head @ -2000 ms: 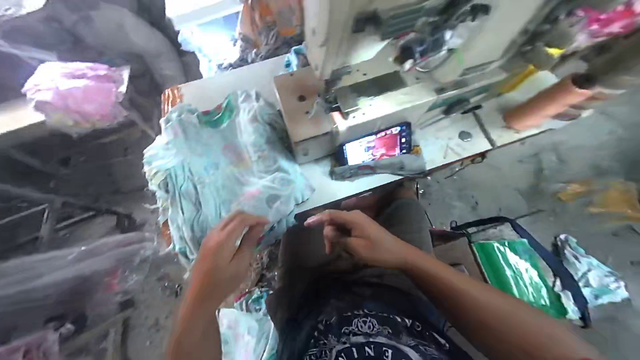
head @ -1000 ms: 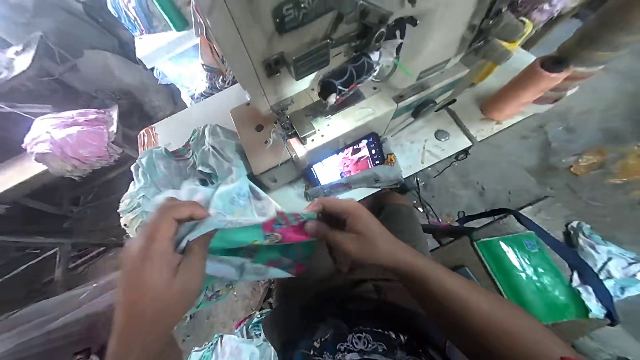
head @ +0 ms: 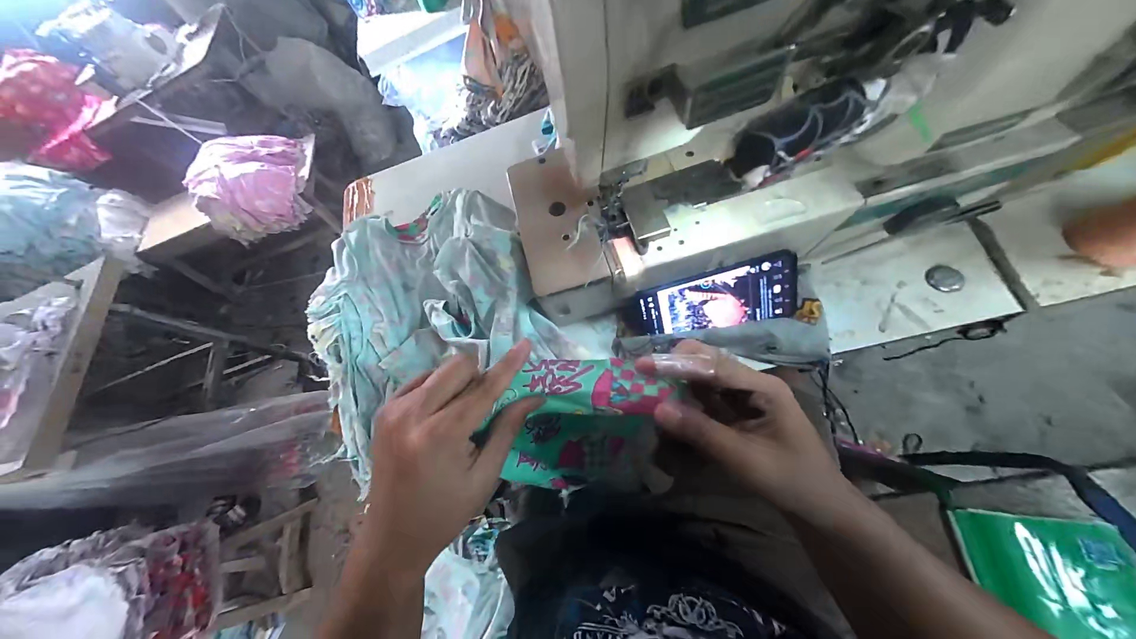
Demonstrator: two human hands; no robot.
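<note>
A green cloth piece with pink print (head: 590, 390) is stretched between my two hands, in front of the sewing machine (head: 657, 204). My left hand (head: 448, 426) grips its left end, the index finger extended along the top. At its right end, my right hand (head: 728, 404) pinches the fabric between thumb and fingers. Pale mint garments (head: 399, 302) lie piled on the table left of the machine, just behind my left hand. The presser foot area is beyond the cloth, not touching it.
A lit smartphone (head: 714, 297) rests by the machine bed, next to a grey cloth roll (head: 737, 342). Pink bundled fabric (head: 248, 186) sits on a bench at the left. A green packet (head: 1047, 568) is at the lower right, and an orange thread cone (head: 1105, 226) at the right edge.
Two seconds ago my hands were apart near the pile. One second ago they held pale fabric with the green and pink print; now the printed side is spread flat between them.
</note>
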